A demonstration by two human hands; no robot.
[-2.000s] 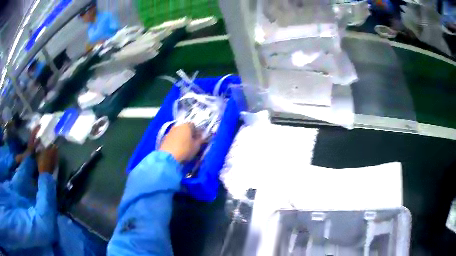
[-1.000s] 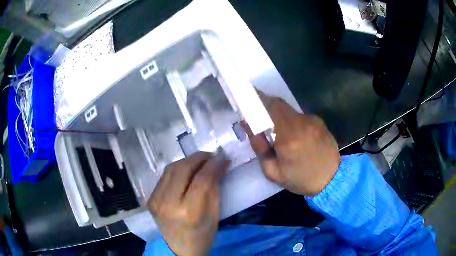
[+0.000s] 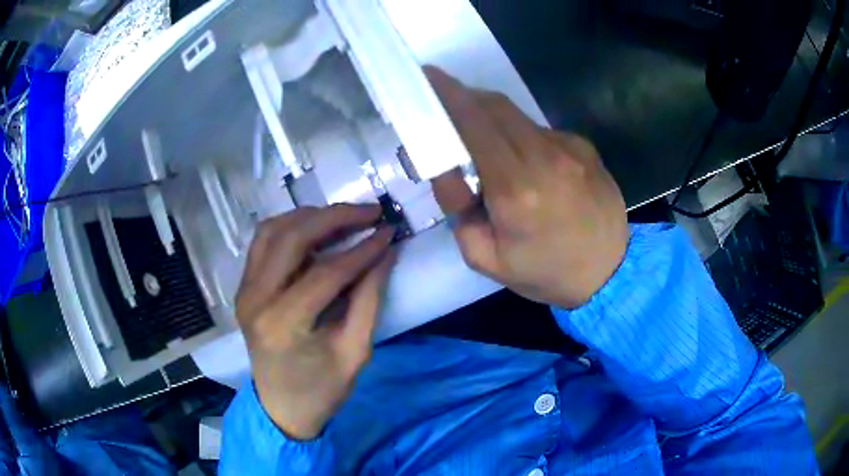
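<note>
A white plastic housing [image 3: 219,139] lies tilted on a white foam sheet [image 3: 437,279], with inner ribs and a black rectangular area at its left end. My left hand [image 3: 312,297] pinches a small black part [image 3: 391,216] between thumb and fingertips at the housing's near edge. My right hand [image 3: 535,195] grips the housing's right end wall, its fingers behind the wall and partly hidden. A thin dark wire [image 3: 102,195] crosses the housing's left part.
A blue bin [image 3: 42,139] with white cables is at the left edge, beside a speckled white pad [image 3: 126,56]. A dark object [image 3: 759,56] with a cable stands at the upper right. A dark slatted crate [image 3: 768,270] is below the bench at right.
The view has gone from the bin to the housing and then closer. My left hand has left the bin and now holds the black part at the housing. My right hand stays on the end wall.
</note>
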